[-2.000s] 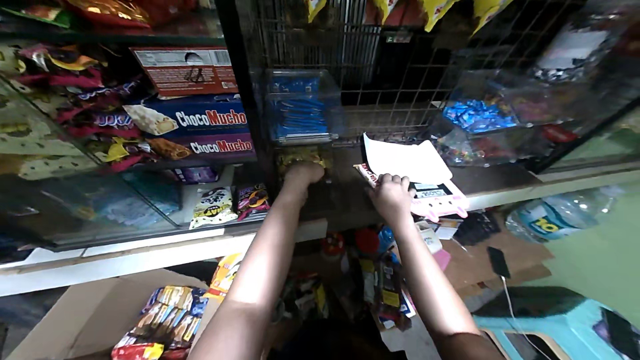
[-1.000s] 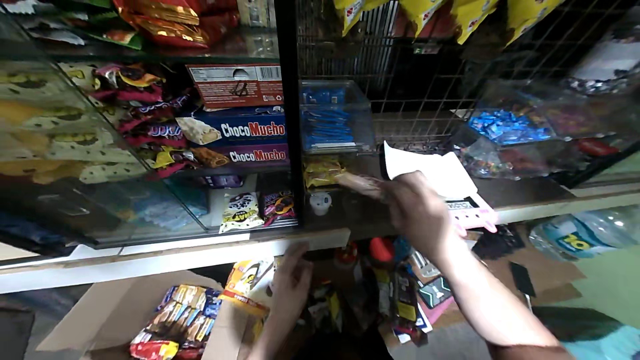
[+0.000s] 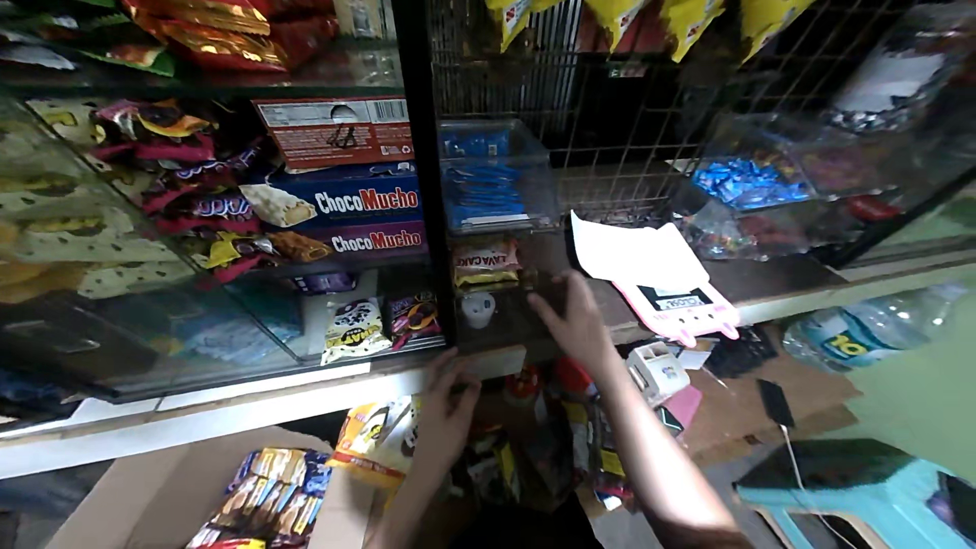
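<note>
My right hand (image 3: 577,324) hovers over the dark shelf with its thumb and fingers apart, holding nothing. To its left lie small snack packs (image 3: 486,261) and a white rounded object (image 3: 478,309). Lower left, my left hand (image 3: 450,408) is at the shelf's front edge, fingers slightly bent and apart, nothing seen in it. A clear plastic bin of blue packets (image 3: 488,183) stands behind the snack packs. Right of my right hand sits a pink-framed device (image 3: 677,311) partly covered by a white sheet (image 3: 637,248).
A glass case (image 3: 229,335) with snack boxes (image 3: 366,197) stands at left. Below are an open carton (image 3: 164,476) of snack bars and a yellow snack bag (image 3: 374,435). Blue candies (image 3: 751,183) in a clear bin, a plastic bottle (image 3: 854,335) and a teal stool (image 3: 862,488) are at right.
My left hand has moved from the snack packs down to the shelf's front edge. My right hand has left the white sheet, reached toward the snack packs, and now stands apart from them.
</note>
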